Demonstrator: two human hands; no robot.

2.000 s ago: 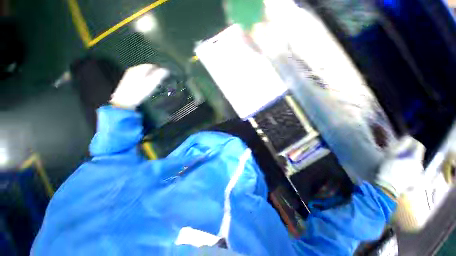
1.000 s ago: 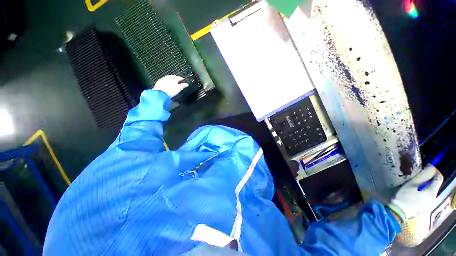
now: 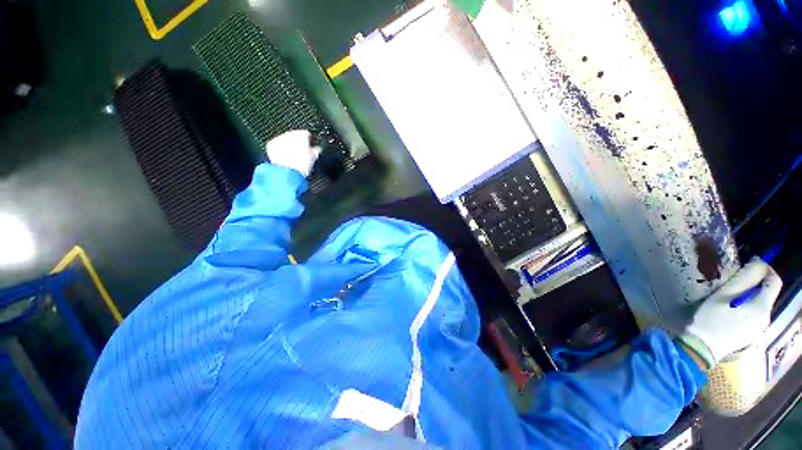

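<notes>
My left hand (image 3: 293, 151), in a white glove, is at the near end of a ribbed rack (image 3: 264, 83) that holds several thin green edges, likely boards. Its fingers are small and partly hidden, so I cannot tell whether they grip anything. My right hand (image 3: 732, 315), also white-gloved, rests at the near right end of the machine's chipped whitish front edge (image 3: 637, 141). It holds a blue pen (image 3: 749, 294).
A second black ribbed rack (image 3: 167, 145) stands left on the green floor. A clipboard with white paper (image 3: 440, 105), a black keyboard (image 3: 513, 206) and pens (image 3: 563, 257) lie along the machine's front. A blue frame (image 3: 44, 308) is at lower left.
My left hand has moved right to the rack's near end since the earliest frame, and its fingers have shifted slightly since the second. My right hand stays at the machine edge with the pen.
</notes>
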